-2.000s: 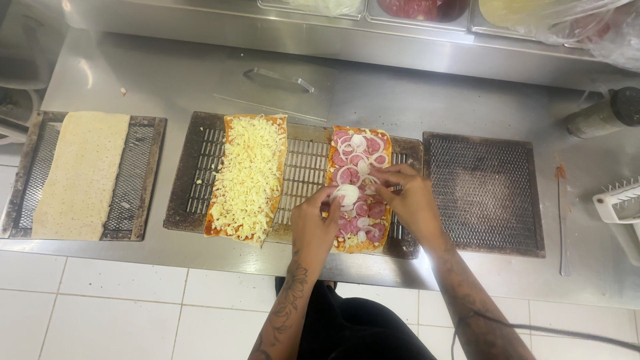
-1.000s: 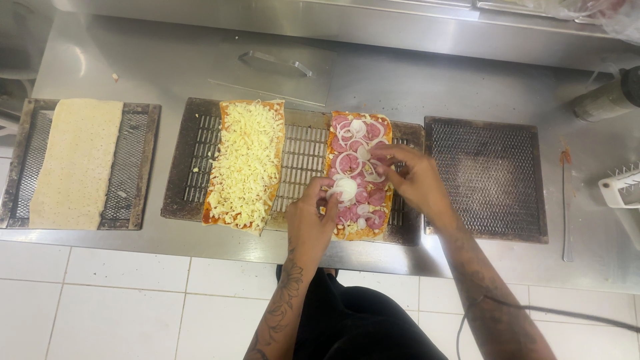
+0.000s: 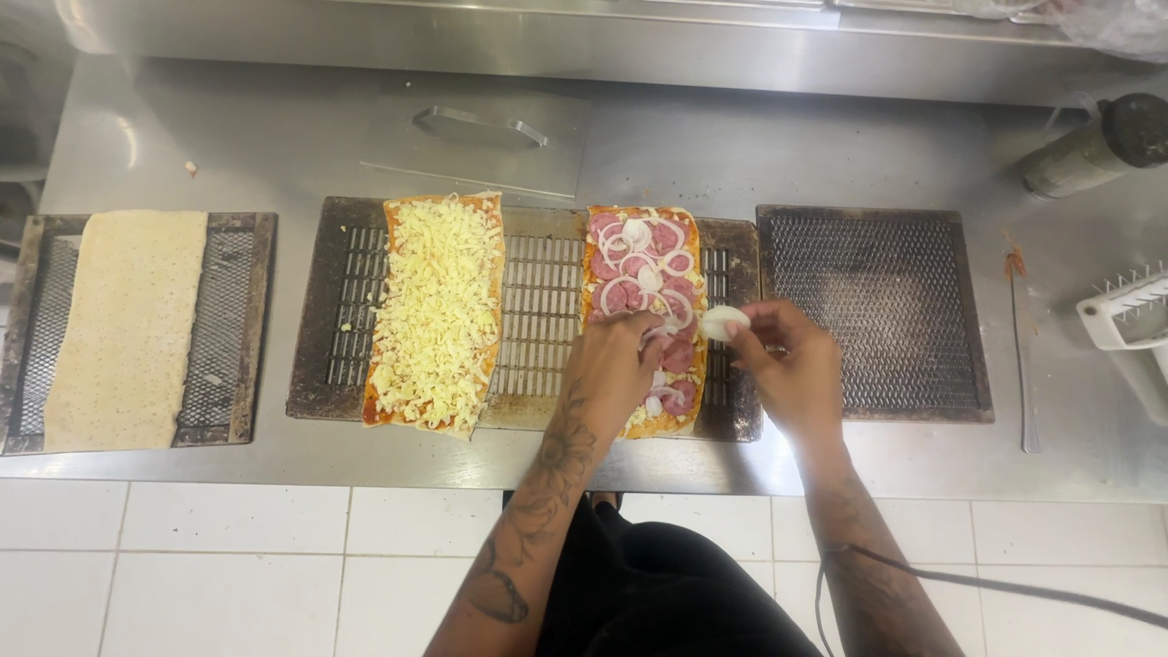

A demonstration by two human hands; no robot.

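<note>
A rectangular pizza [image 3: 642, 265] topped with sausage slices and onion rings lies on the right part of a slotted metal baking tray [image 3: 529, 301]. Over its lower middle, my left hand [image 3: 617, 370] has its fingertips bunched at an onion ring; whether they grip it is hidden. My right hand [image 3: 792, 360] pinches a piece of sliced onion [image 3: 724, 322] at the pizza's right edge. On the same tray, to the left, lies a second rectangular base covered with grated cheese [image 3: 436, 310].
At the far left a plain dough sheet [image 3: 128, 328] lies on a mesh tray [image 3: 233, 338]. Another mesh tray [image 3: 876, 310] sits right of the pizza. Behind are a clear sheet with a handle [image 3: 484, 128] and a dark-topped bottle [image 3: 1095, 146]. A long thin utensil [image 3: 1019, 365] and a spiked roller [image 3: 1127, 310] are at right.
The onion piece that was between my hands over the pizza is now in my right hand at its right edge. My left hand has moved over the pizza's lower middle.
</note>
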